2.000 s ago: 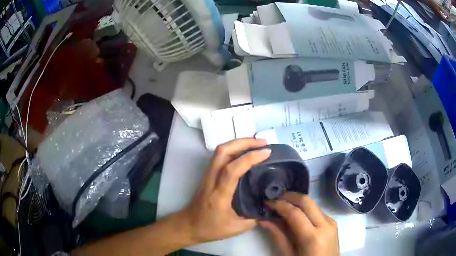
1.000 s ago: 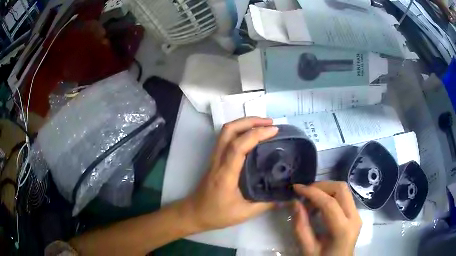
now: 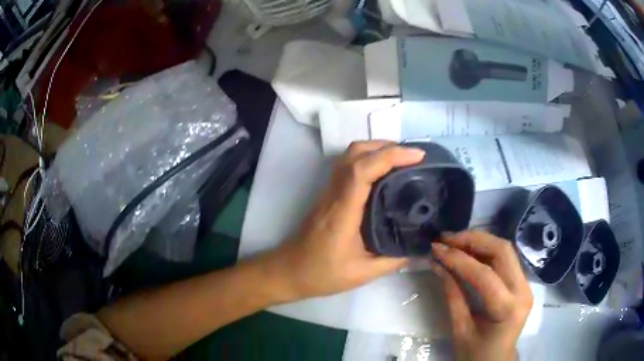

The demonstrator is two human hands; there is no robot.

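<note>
A dark grey cup-shaped base housing (image 3: 422,209) is tilted with its open side towards me, showing a round central post and ribs. My left hand (image 3: 342,225) holds it from the left, fingers over the top rim and palm against its side. My right hand (image 3: 487,289) is at its lower right, with the fingertips at the inner lower wall. Whether the right fingertips pinch a small part is too dark to tell. Two similar housings, one (image 3: 545,234) and another (image 3: 597,262), stand open side up on the right.
Flattened printed cartons (image 3: 469,74) lie behind the housing. A white sheet (image 3: 282,190) lies under the work, over a green mat (image 3: 296,335). A bubble-wrap bag (image 3: 152,162) with a black strip is at left. A desk fan (image 3: 286,10) is cut off at the top.
The view has shifted, so the surroundings sit higher and the fan is more cut off. My right fingertips have moved from beside the central post to the housing's lower right wall.
</note>
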